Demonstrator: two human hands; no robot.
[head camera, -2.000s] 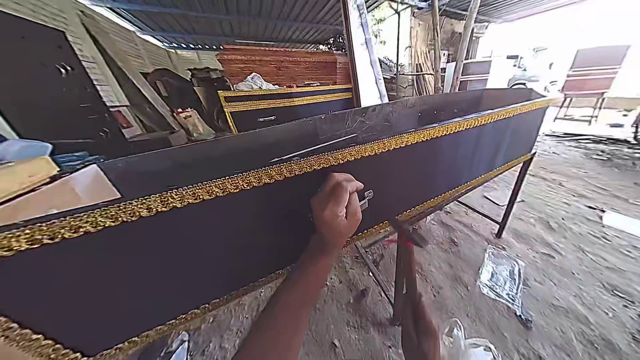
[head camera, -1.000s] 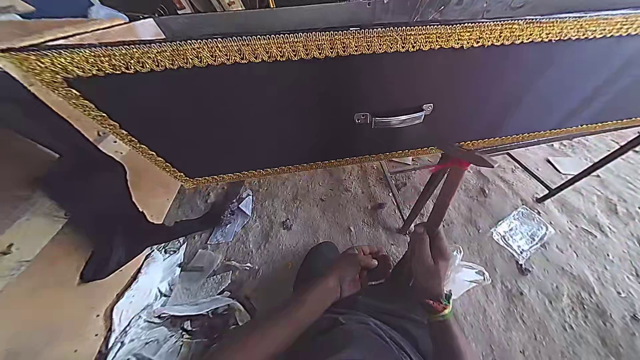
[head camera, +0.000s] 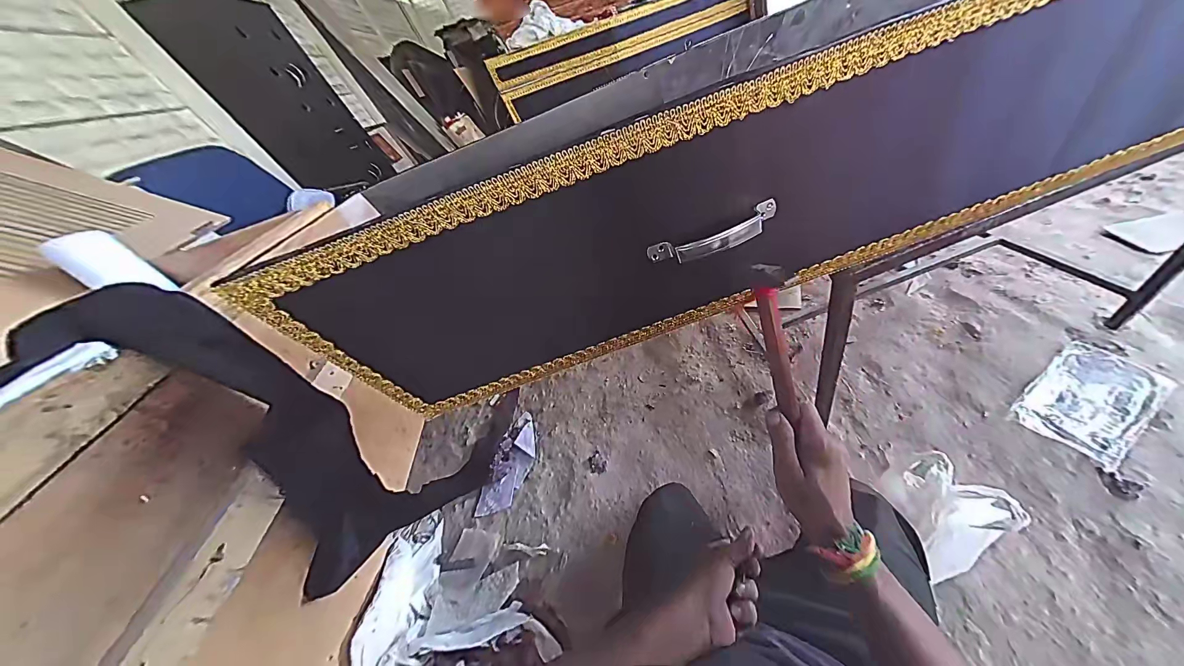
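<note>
The side of a dark coffin (head camera: 481, 287), edged with gold braid trim (head camera: 592, 159), stretches across the view. A silvery metal handle (head camera: 721, 242) is fitted on this side, near its middle. My right hand (head camera: 816, 467) grips a hammer (head camera: 777, 356) by its reddish shaft. The hammer's dark head is up, just below the handle in the view, in front of the coffin's lower edge. Low over my lap, my left hand (head camera: 717, 592) is palm up with curled fingers; whether anything small lies in it cannot be told.
Dark metal trestle legs (head camera: 835, 347) stand under the coffin. Wooden boards (head camera: 111, 518) with black cloth (head camera: 305, 444) lie at left. On the dirt floor are a clear plastic bag (head camera: 967, 518), a flat plastic packet (head camera: 1091, 404) and scraps. Another gold-trimmed coffin (head camera: 629, 55) is behind.
Two seconds ago my left hand was at the metal handle; now it is low over my lap. My right hand still holds the hammer. The view has swung down and left since the first frame.
</note>
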